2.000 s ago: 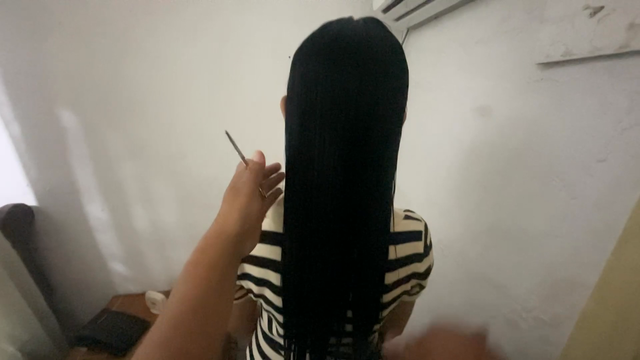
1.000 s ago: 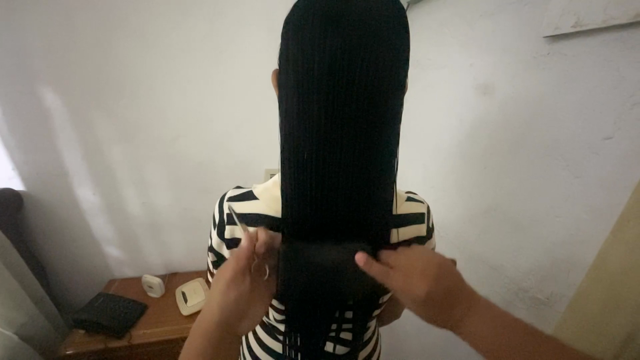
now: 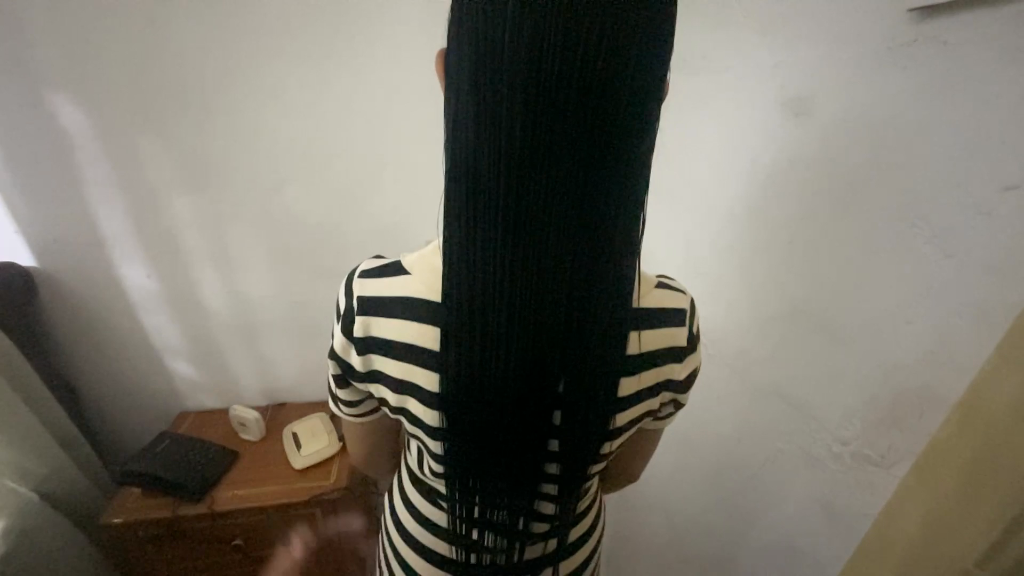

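Note:
Long straight black hair (image 3: 544,240) hangs down the back of a person in a black and cream striped top (image 3: 396,344), thinning toward its ends near the waist. At the bottom edge, left of the striped clothing, a blurred hand shows, which looks like my left hand (image 3: 308,548); it is apart from the hair, and whether it holds anything is too blurred to tell. My right hand is outside the view.
A wooden cabinet (image 3: 272,472) stands at the lower left, bearing a black folder-like item (image 3: 178,464), a small white device (image 3: 247,422) and a cream case-like object (image 3: 312,442). A pale wall (image 3: 800,240) rises behind the person. Grey fabric (image 3: 40,456) hangs at the far left.
Both hands were at the hair, a thin pointed tool in the left one. Now the left is lower and blurred, and the right has left the view. The hair hangs loose.

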